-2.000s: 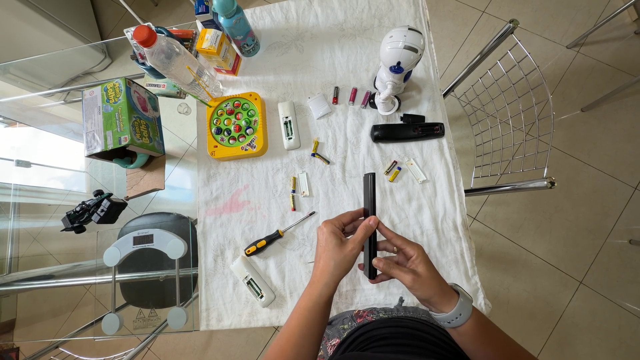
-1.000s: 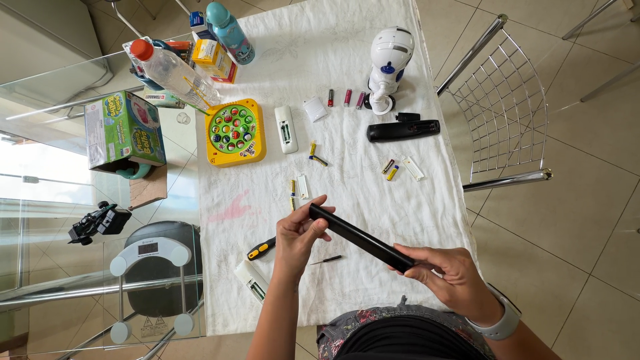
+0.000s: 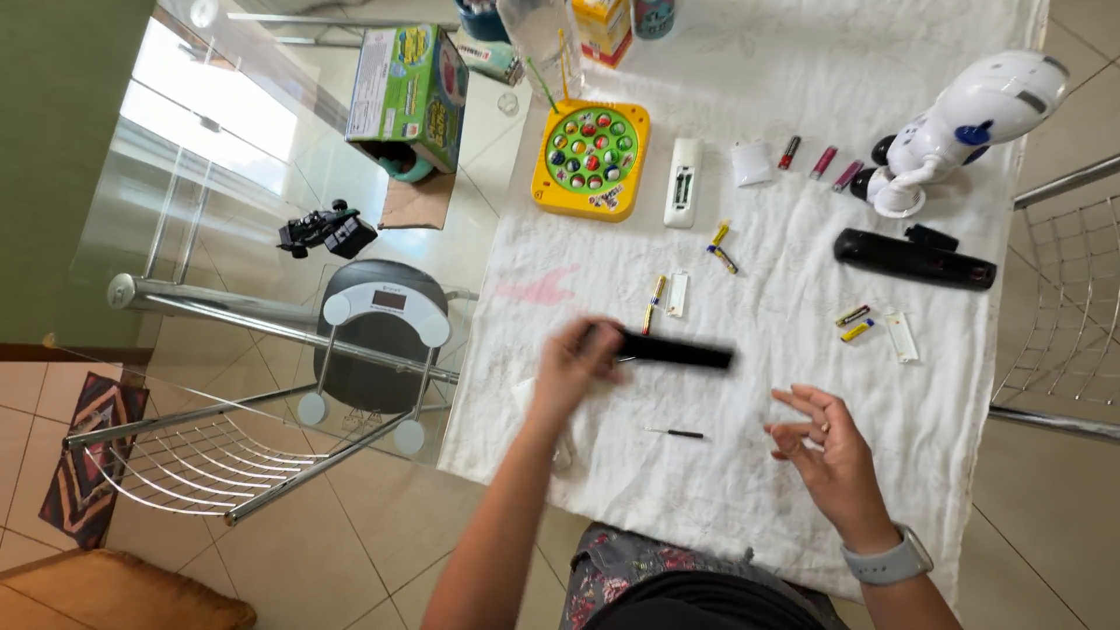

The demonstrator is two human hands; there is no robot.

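Note:
My left hand (image 3: 577, 363) grips one end of a long black device (image 3: 678, 350), blurred, its kind not clear. My right hand (image 3: 814, 442) holds nothing, its fingers spread over the cloth to the right of the device. Below and between the hands lies a small black screwdriver (image 3: 682, 433). Beyond the device are a pair of batteries (image 3: 654, 304) and a white battery cover (image 3: 677, 295). Further right lie two more batteries (image 3: 855, 324) beside another white cover (image 3: 900, 337). The larger yellow and black screwdriver is hidden behind my left hand and forearm.
Toward the back are a yellow fishing game (image 3: 634, 162), a white remote control (image 3: 683, 184) with its battery bay uncovered, a black remote-like device (image 3: 914, 260) and a white toy robot (image 3: 962, 122). A bathroom scale (image 3: 385, 302) is at the left. Metal chairs flank the table.
My right hand has let go of the black device, which both hands held before. My left hand still has it, now swung nearly level. The view has shifted to the left.

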